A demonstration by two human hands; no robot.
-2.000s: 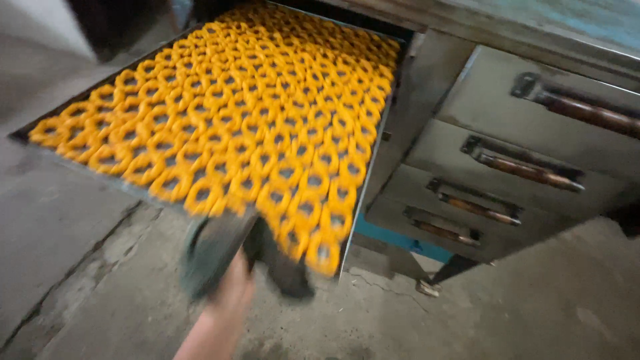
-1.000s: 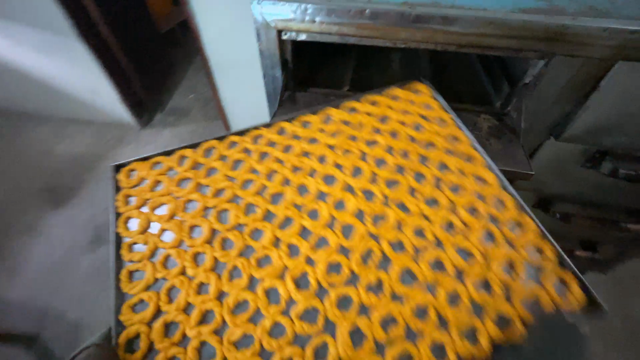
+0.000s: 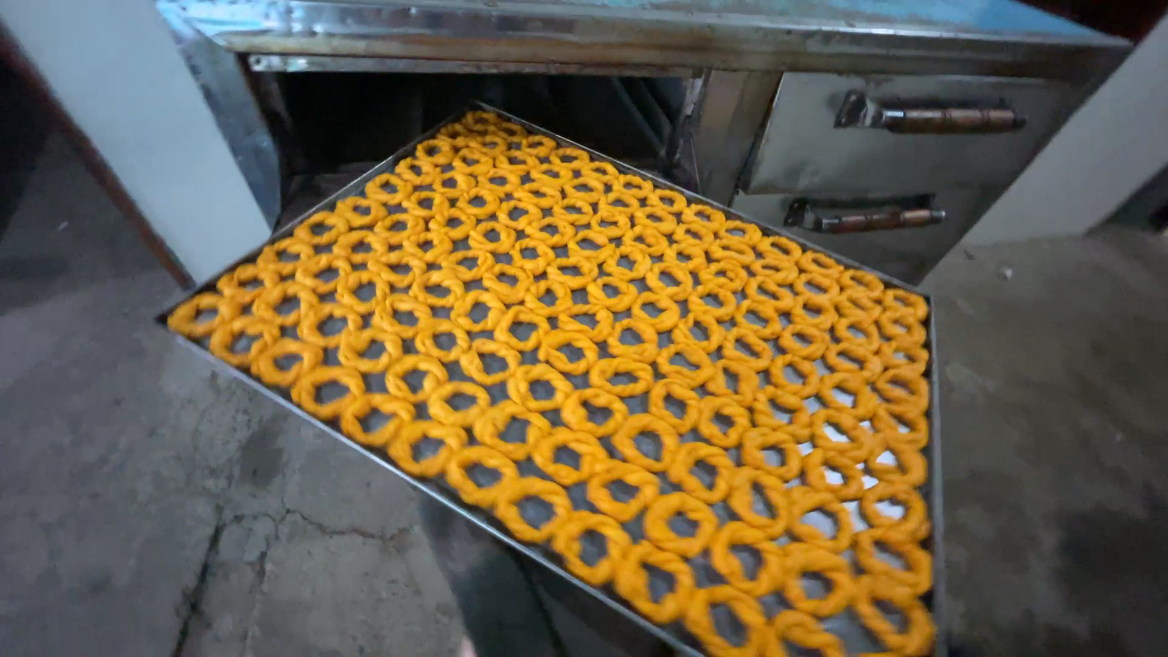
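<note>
A large rectangular metal baking tray (image 3: 301, 408) fills the middle of the head view, turned cornerwise. Rows of orange twisted dough rings (image 3: 630, 338) cover it, many touching one another. The tray's far corner points at the open compartment (image 3: 365, 119) of a metal oven or cabinet; whether it rests on the opening's edge cannot be told. Neither of my hands shows clearly. A small skin-coloured patch at the bottom edge, below the tray, is too little to tell what it is. The tray's near right corner lies beyond the frame.
Right of the compartment are metal drawers with worn bar handles, an upper handle (image 3: 954, 119) and a lower handle (image 3: 881, 219). A metal-edged top (image 3: 584, 32) runs above. White wall or panel surfaces (image 3: 210, 155) stand at both sides. Cracked concrete floor (image 3: 274, 566) lies below.
The tray has turned, and its far corner now points at the opening. Two seconds ago a hand with a dark cloth was at its near edge; that hand is out of sight.
</note>
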